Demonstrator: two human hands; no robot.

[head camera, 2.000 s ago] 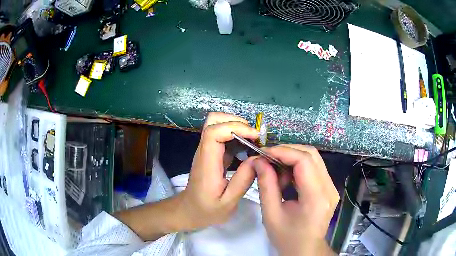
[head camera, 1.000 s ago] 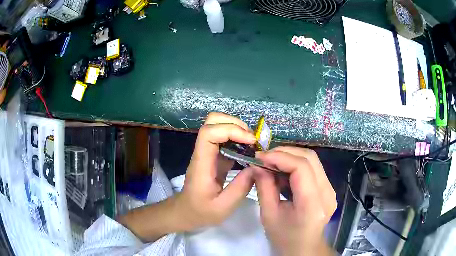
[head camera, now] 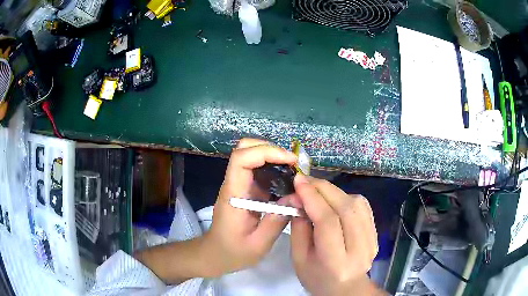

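Note:
My left hand holds a black watch case between thumb and fingers, just off the bench's front edge. A small pouch battery with a yellow edge stands up at the right side of the case. My right hand holds tweezers, which flash white and lie across below the case, pointing left. My right fingertips touch the case's right side by the battery. The inside of the case is too dark to make out.
Watch units with batteries lie at upper left. A white bottle and black fan grille are at the top. Red-and-white stickers lie left of white paper. A white parts tray is at left; a green tool at right.
The tweezers have swung down from across the case to below it. The case has tilted so that its dark face shows. My right fingertips have moved up towards the battery.

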